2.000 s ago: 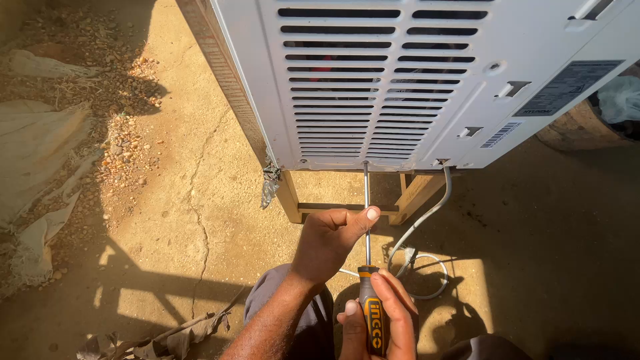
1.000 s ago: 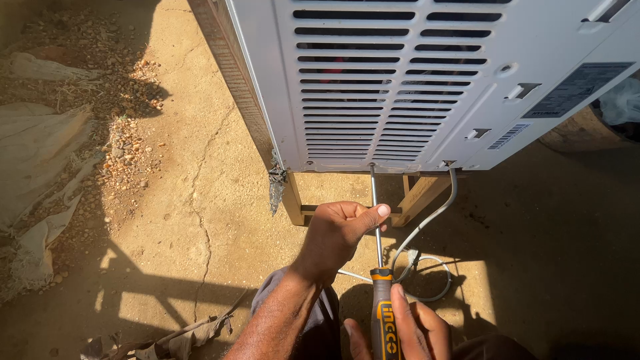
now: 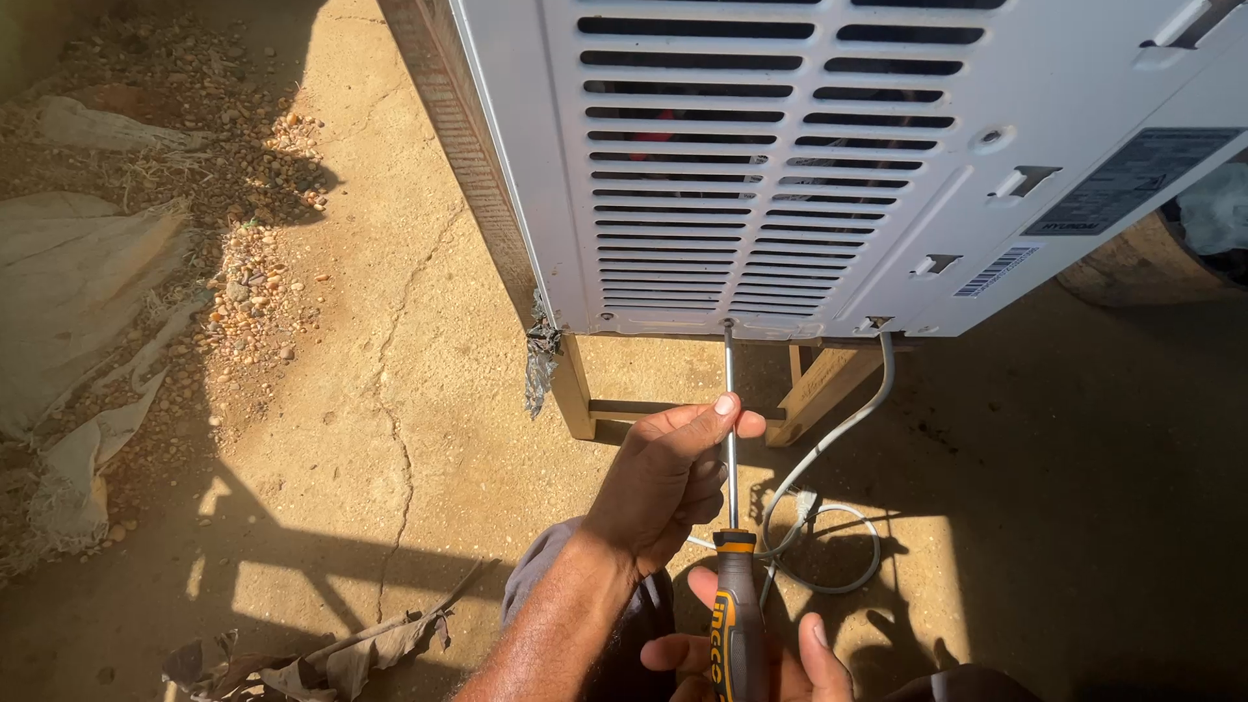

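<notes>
An INGCO screwdriver [image 3: 739, 624] stands with its tip at a screw [image 3: 727, 323] on the lower edge of a white metal panel with vent slots [image 3: 760, 185]. My left hand [image 3: 673, 478] pinches the steel shaft between thumb and fingers. Around the grey and orange handle lies my right hand [image 3: 770, 663], its fingers loosely spread, thumb apart on the right; part of it is below the view's edge. A second screw [image 3: 606, 316] sits in the panel to the left.
A wooden stand [image 3: 575, 390] carries the panelled appliance. A grey power cable [image 3: 838, 434] leaves the panel and coils on the concrete floor. Gravel [image 3: 258, 292] and cloth lie at left, dry leaves [image 3: 341, 663] below. At right is a round container [image 3: 1150, 263].
My right hand's fingers have spread from their closer hold around the screwdriver handle. My left hand has stayed on the shaft, and the tip remains at the panel's lower edge.
</notes>
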